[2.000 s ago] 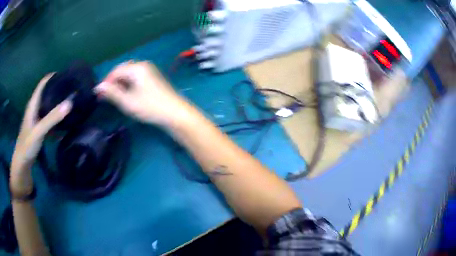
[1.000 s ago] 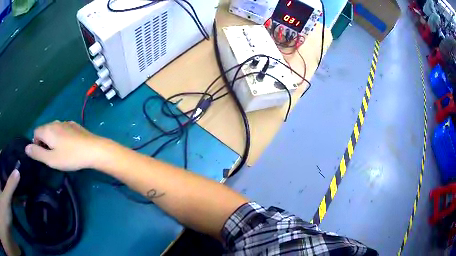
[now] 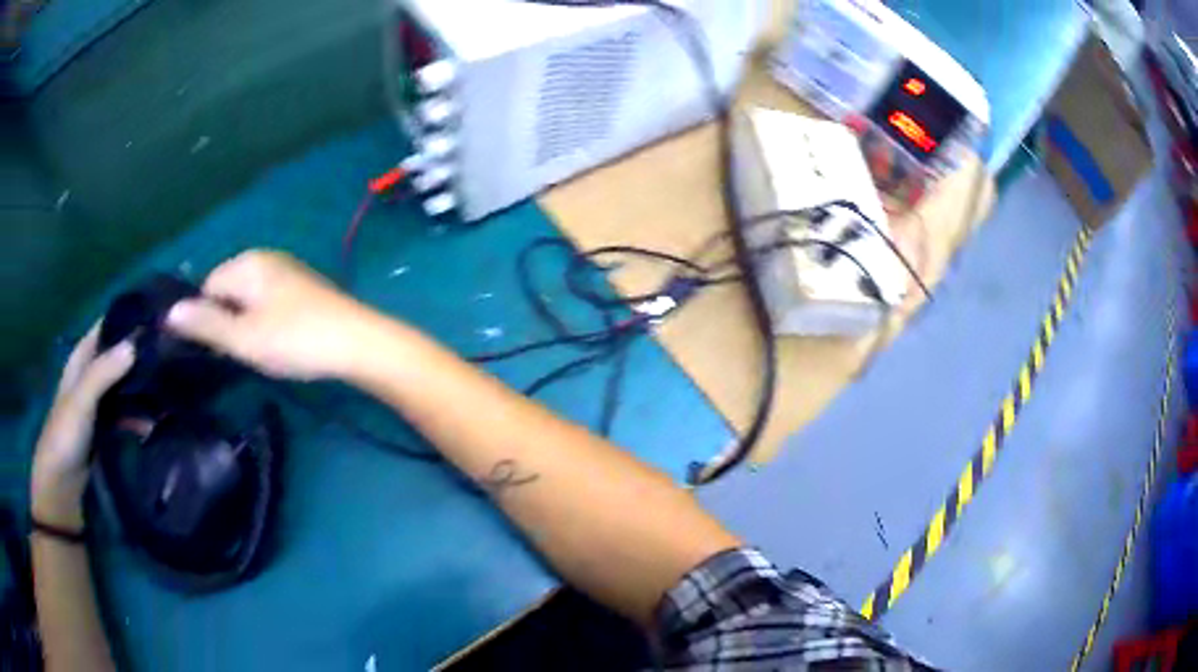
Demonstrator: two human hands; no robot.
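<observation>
Black over-ear headphones lie at the left on the blue-green bench, blurred. My left hand holds the upper ear cup from its left side, thumb on its face. My right hand is at the right edge of that cup with fingertips pinched together. What the fingertips pinch is too blurred to tell. A thin black test cable runs from near my right forearm to a tangle at the right.
A white bench power supply with a red output lead stands at the back. An off-white test box and a digital meter sit on a tan board. A thick black power cord crosses the board edge. Yellow-black tape marks the floor.
The view swung right and then partly back left, so the bench things shift in the picture. More of my left hand shows than one second ago. Both hands stay at the upper ear cup.
</observation>
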